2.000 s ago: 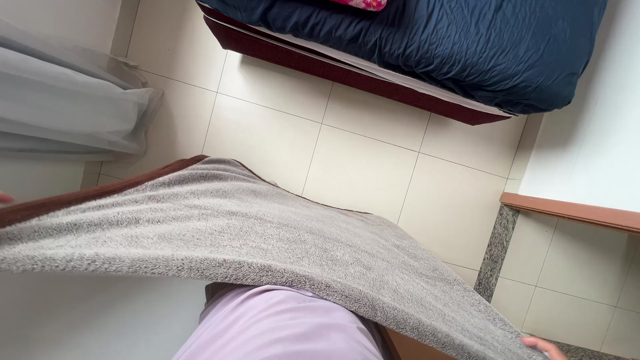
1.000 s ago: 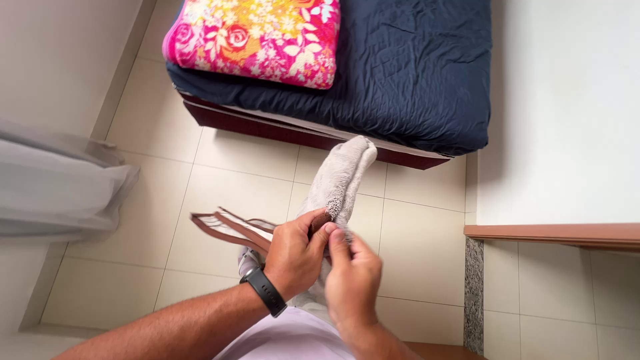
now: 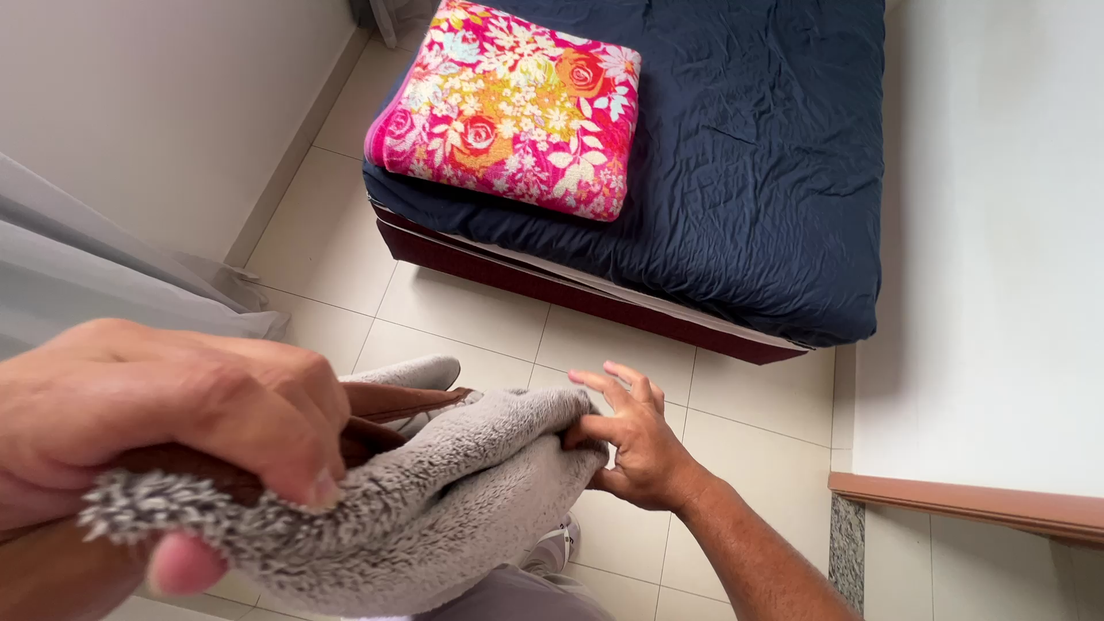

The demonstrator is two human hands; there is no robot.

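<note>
A fuzzy grey blanket with brown edging (image 3: 483, 509) hangs gathered in folds between my hands, above the tiled floor. Close to the camera at the lower left, my left hand (image 3: 190, 414) grips one end of it, thumb below and fingers over the brown edging. At the other end, my right hand (image 3: 630, 440) has its thumb and a finger at the fold, while its other fingers are spread. The lower part of the blanket is partly hidden behind my left hand.
Ahead stands a bed with a navy sheet (image 3: 759, 172), bearing a folded pink floral blanket (image 3: 509, 112). A sheer curtain (image 3: 112, 259) hangs at left. Brown wood trim (image 3: 966, 500) ends the white wall at right. My shoe (image 3: 556, 543) is on the tiles below.
The grey blanket was spread wide two seconds ago, then bunched between both hands held together; now the hands are apart, the left one nearer the camera. The view has shifted toward the bed.
</note>
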